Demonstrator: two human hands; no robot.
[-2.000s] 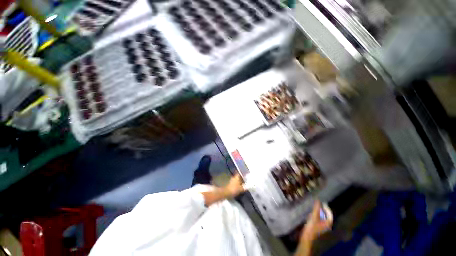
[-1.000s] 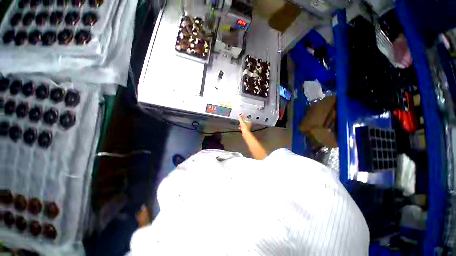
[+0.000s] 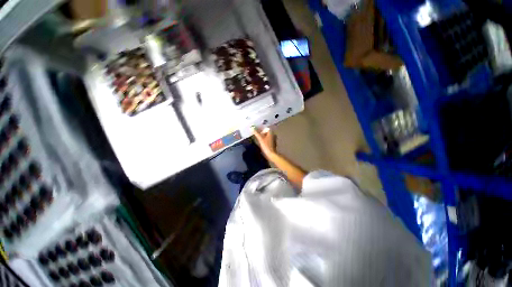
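My right hand point(image 3: 265, 141) is at the front edge of the pale machine point(image 3: 151, 137), with its fingertips at the small buttons beside the red and blue panel point(image 3: 224, 142). It is blurred, its fingers look apart and I see nothing held in it. My left hand is not in view. Two fixtures filled with small parts sit on the machine: the left one point(image 3: 135, 81) shows copper and pale tones, the right one point(image 3: 241, 72) shows dark brown with pale spots. A thin dark stick point(image 3: 183, 120) lies between them.
Trays with rows of dark round parts point(image 3: 78, 258) are at the left and lower left. A lit screen point(image 3: 295, 48) stands beyond the machine's right edge. Blue shelving point(image 3: 365, 132) with boxes runs along the right.
The view has turned, so the machine appears tilted and the trays lower left. My right hand stays at the machine's front edge. My left hand, seen low at the left earlier, is out of view.
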